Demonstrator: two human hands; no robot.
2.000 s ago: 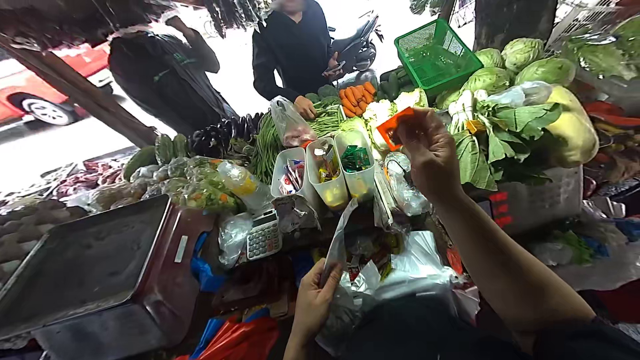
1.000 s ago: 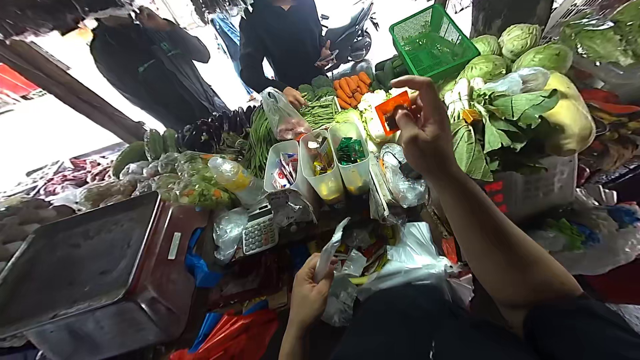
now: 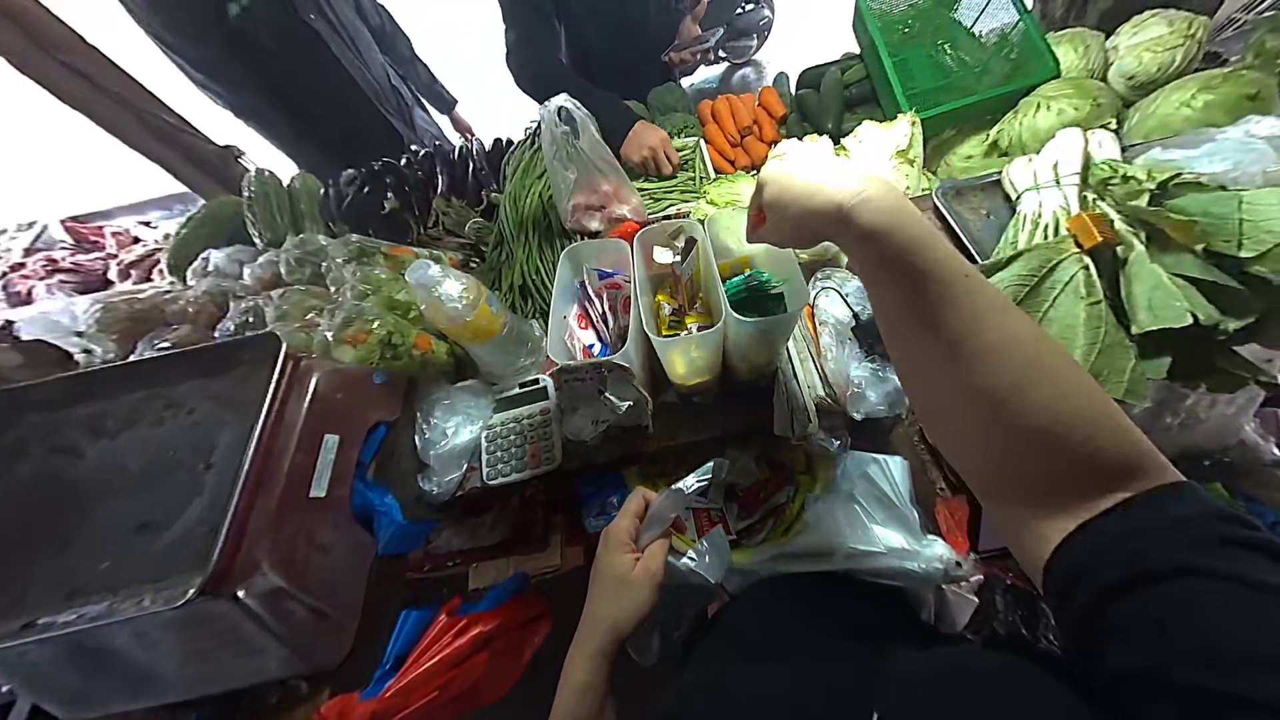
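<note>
My left hand (image 3: 625, 570) holds a thin clear plastic strip or small bag (image 3: 675, 500) above sachets (image 3: 765, 505) in the space near my body. My right hand (image 3: 810, 200) is curled at the back edge of the right-hand plastic container (image 3: 765, 330), in front of pale leafy vegetables. A small reddish patch shows at its fingers; whether it holds something cannot be told. Green packets (image 3: 755, 292) lie in that container. Beside it stand a middle container (image 3: 685, 350) with yellow packets and a left one (image 3: 590, 260) with white, red and blue packets.
A calculator (image 3: 520, 430) and a plastic bottle (image 3: 475, 315) lie left of the containers. A dark metal tray (image 3: 130, 480) takes up the left side. Carrots (image 3: 740, 125), green beans (image 3: 530, 230) and a green basket (image 3: 950, 110) lie beyond. Another person's hand (image 3: 650, 150) rests by the beans.
An orange-red item held up in my right hand earlier is no longer plainly visible, and that hand is now curled. My left hand still holds the clear plastic. The view has shifted.
</note>
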